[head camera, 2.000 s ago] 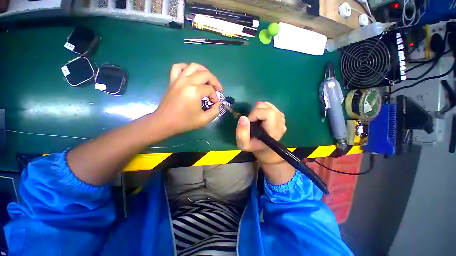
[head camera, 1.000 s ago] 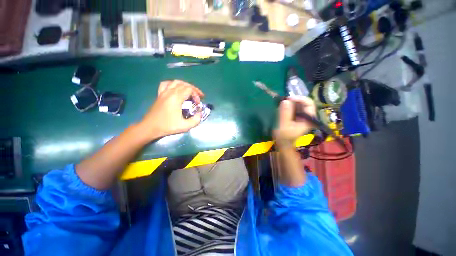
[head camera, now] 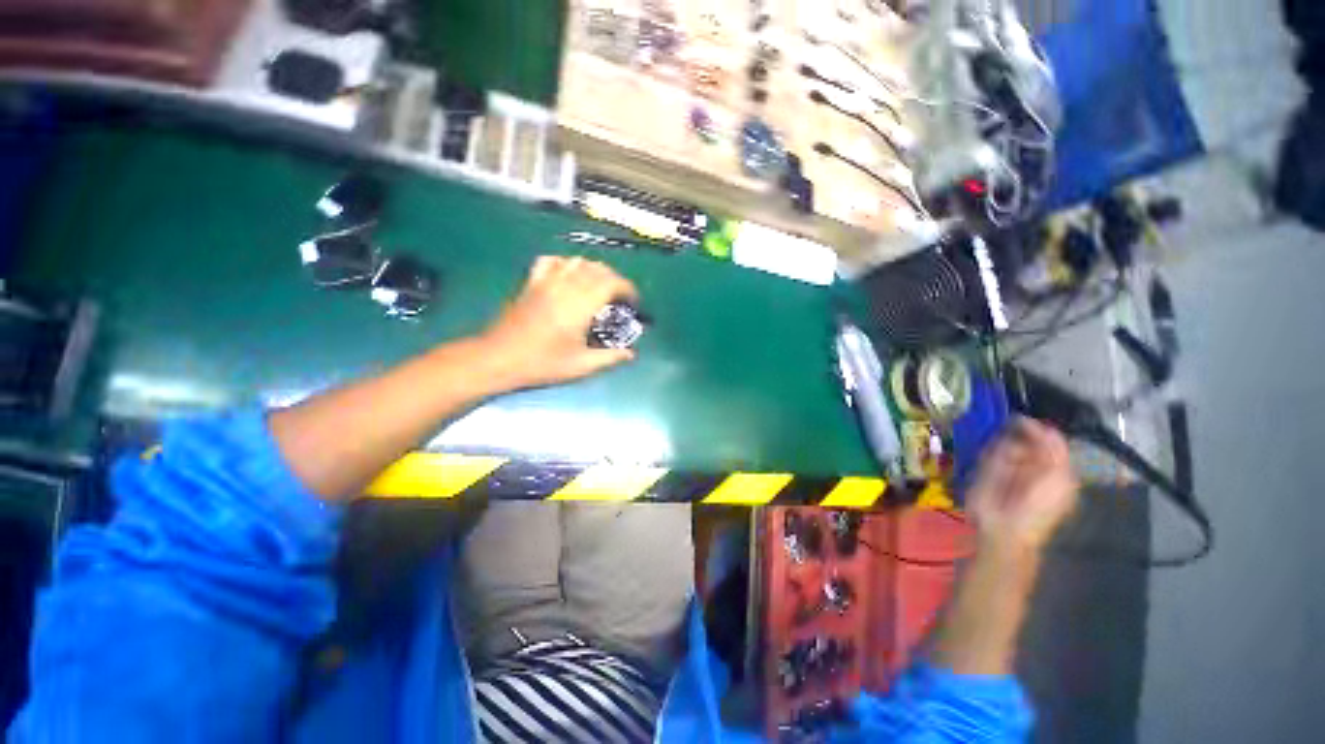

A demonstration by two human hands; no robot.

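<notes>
My left hand [head camera: 564, 323] is over the middle of the green mat. Its fingertips hold a small watch assembly [head camera: 616, 326] with shiny silver-white insides facing up. My right hand [head camera: 1024, 483] is at the right, beyond the mat's edge and beside the blue block. It is blurred, and I cannot tell whether it still holds the soldering iron. A black cord [head camera: 1163, 487] loops to the right of that hand.
Three dark watch units [head camera: 345, 256] lie at left. Thin tools [head camera: 635, 218] and a white bottle [head camera: 782, 252] lie behind. The wooden tray [head camera: 712, 146] is at the back. A grey cylinder tool [head camera: 868, 400], tape roll [head camera: 942, 387] and fan [head camera: 923, 298] are right. A red tray [head camera: 872, 611] is below.
My right hand has moved away from the watch assembly, out to the far right with the soldering iron on the way. My left hand still holds the assembly. The view has shifted.
</notes>
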